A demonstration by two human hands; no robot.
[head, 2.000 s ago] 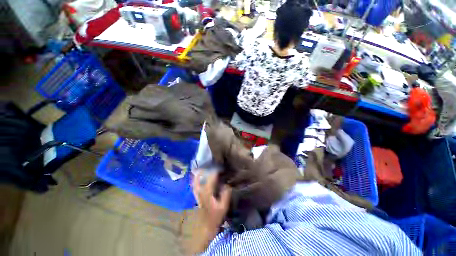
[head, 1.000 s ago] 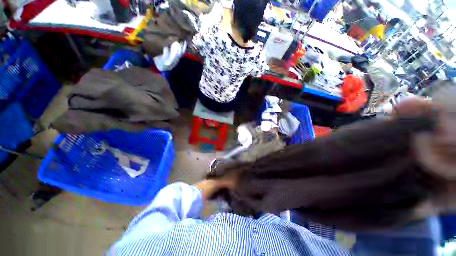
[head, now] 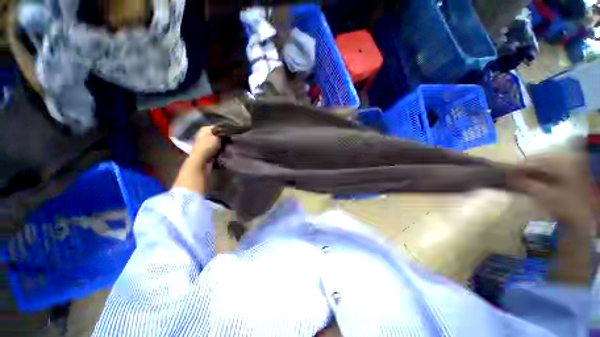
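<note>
A brown garment is stretched sideways in the air in front of my striped shirt. My left hand grips its bunched end, where a white patch shows at the edge. My right hand, blurred, holds the narrow end at the far right. The fingers of my right hand are not clear.
An open blue crate with pale strips stands at the lower left. A blue crate with white and brown cloth is beyond the garment, beside a red stool. Another blue crate is behind it. A seated person in patterned top is upper left.
The view has swung right and down. The brown garment, bunched near my body two seconds ago, is now stretched out between both hands, and its right end is lower than one second ago.
</note>
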